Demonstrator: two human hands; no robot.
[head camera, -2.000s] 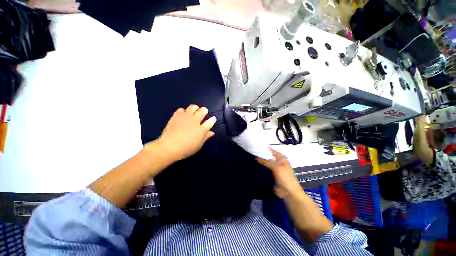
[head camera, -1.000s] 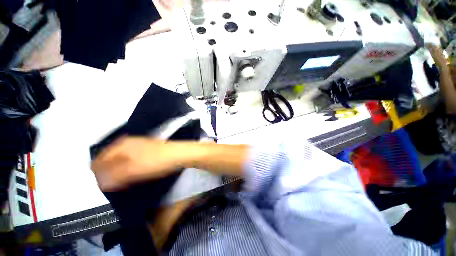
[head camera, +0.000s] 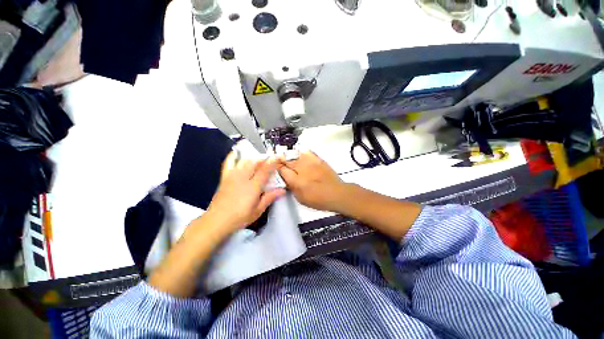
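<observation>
The dark garment panel lies left of the needle, partly under my left hand. White cloth lies with it and hangs over the table's front edge. My left hand rests on the cloth with its fingertips close to the presser foot. My right hand is just right of the needle, its fingertips at the cloth edge and close to my left fingers. The fingers hide the cloth edge at the needle. The sewing machine stands right above my hands.
Black-handled scissors lie right of the needle, with yellow-handled snips further right. A dark cut-piece stack is at the back left, and a shiny black bundle at the left edge. A ruler runs along the front edge.
The dark panel was turned, and its white cloth now shows at the front. Both hands have come together at the needle. The view has shifted closer to the machine.
</observation>
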